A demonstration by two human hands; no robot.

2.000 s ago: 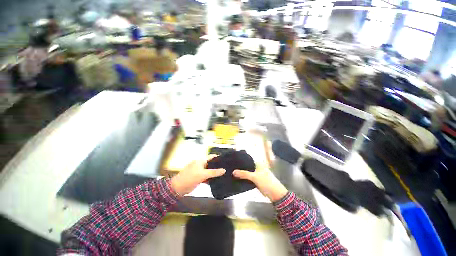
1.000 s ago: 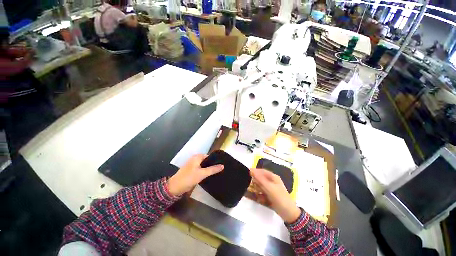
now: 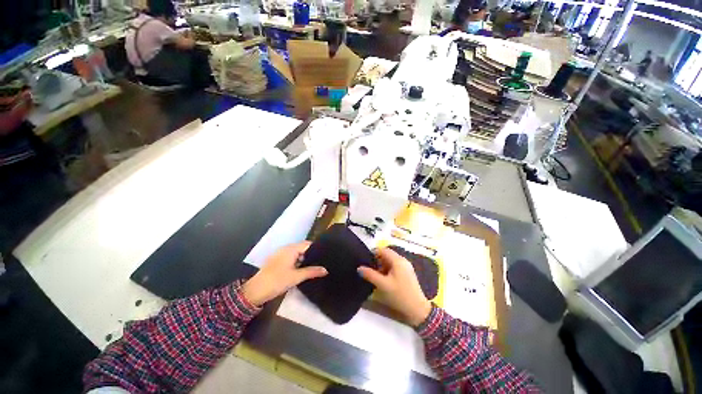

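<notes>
A rounded black piece is held up between my two bare hands, above the front of the sewing template. My left hand grips its left edge, thumb on top. My right hand grips its right edge, thumb on top. A small black panel lies in the yellow-edged template window, partly hidden by my right hand. The white machine head stands just behind the held piece; the needle area is low beneath it.
A single rounded black piece lies on the grey plate right of the template. A dark heap of pieces lies beside the control screen. Thread cones stand behind. A seated person and an open cardboard box are at the back.
The view has steadied and turned slightly. My right hand, earlier near the piece's right edge, now has its thumb on top of it. The held piece stays over the template's front.
</notes>
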